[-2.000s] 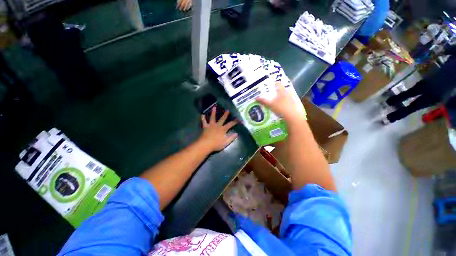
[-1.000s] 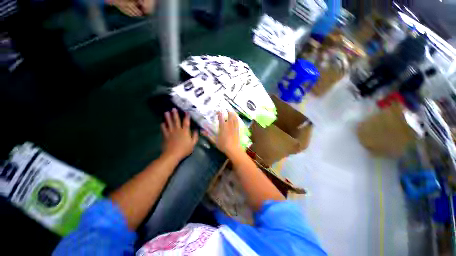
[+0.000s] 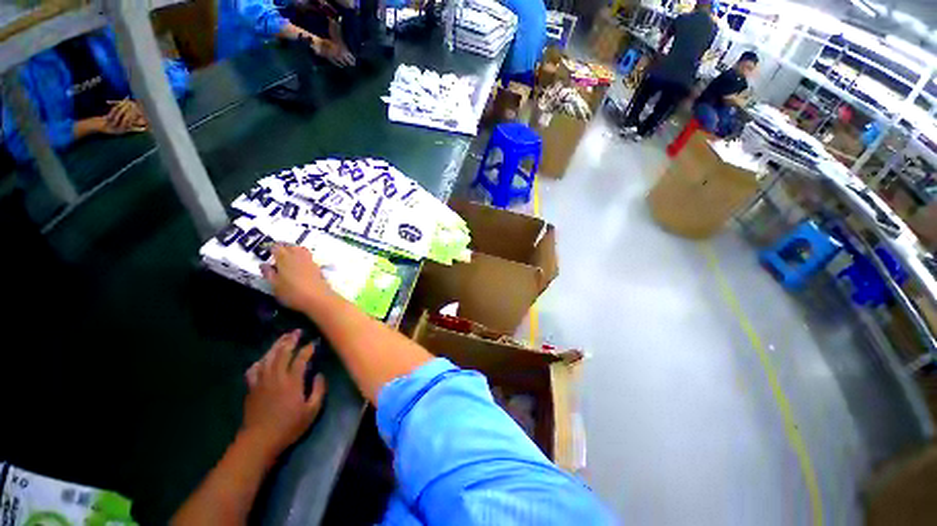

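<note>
A large fanned stack of white and green smart watch boxes (image 3: 385,211) lies on the dark green bench by the metal post. A second pile of the same boxes (image 3: 334,262) lies at its near side. My right hand (image 3: 298,275) rests on this nearer pile, fingers on its white part; whether it grips a box cannot be told. My left hand (image 3: 282,396) is just nearer to me, over the bench with fingers spread and nothing in it. More smart watch boxes (image 3: 60,501) are cut off at the bottom left corner.
Open brown cartons (image 3: 483,293) stand at the bench's right edge. A blue stool (image 3: 509,164) is beyond them. Another box stack (image 3: 434,98) lies further along the bench (image 3: 134,298). Co-workers' hands (image 3: 125,116) show across it. People and cartons are further right on the grey floor.
The view has swung to the right. The nearer box pile now lies against the fanned stack, turned more sideways. My right hand has moved onto its white part; my left hand is away from the pile.
</note>
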